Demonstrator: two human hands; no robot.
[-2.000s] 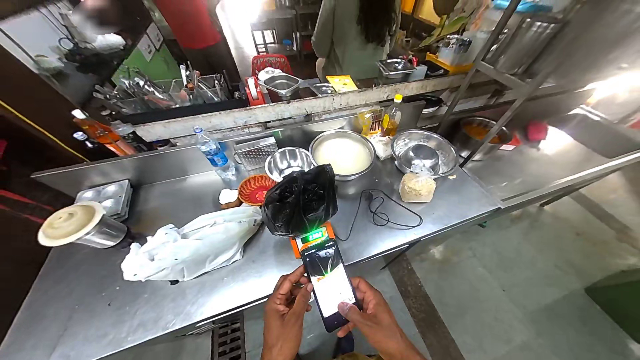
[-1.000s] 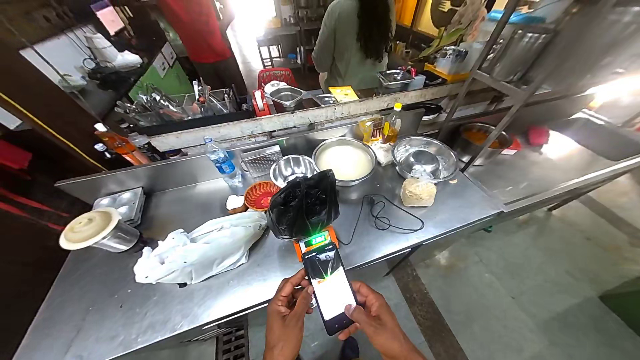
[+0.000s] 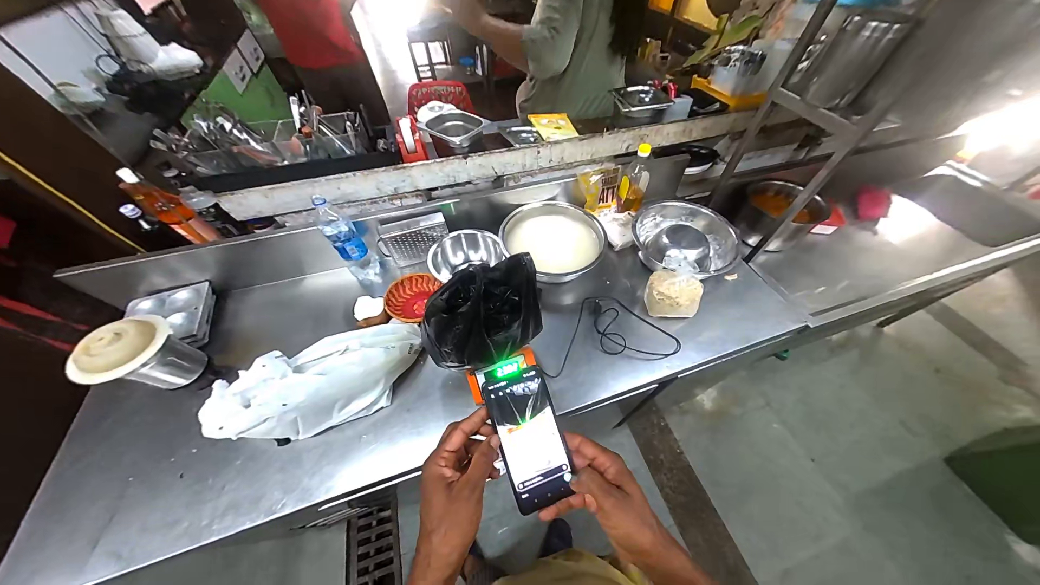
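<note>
A smartphone (image 3: pixel 532 447) with a lit screen is held between my two hands, over the steel table's front edge. My left hand (image 3: pixel 461 471) grips its left side, thumb along the edge. On its right side is my right hand (image 3: pixel 605 487), the thumb at the lower right of the screen. Just beyond the phone, an orange digital scale (image 3: pixel 478 387) with a green lit display is partly hidden. A black plastic bag (image 3: pixel 483 313) rests on the scale. A black cable (image 3: pixel 626 333) lies in loops to the right.
Steel bowls, including one of white batter (image 3: pixel 556 238), stand behind the bag, near a box grater (image 3: pixel 414 238) and a water bottle (image 3: pixel 341 236). A white plastic bag (image 3: pixel 317 386) lies left. A bag of flour-like food (image 3: pixel 673 294) sits right. Two people stand beyond the ledge.
The person in the grey-green top beyond the ledge now has an arm stretched to the left. Both my hands still hold the phone in much the same place.
</note>
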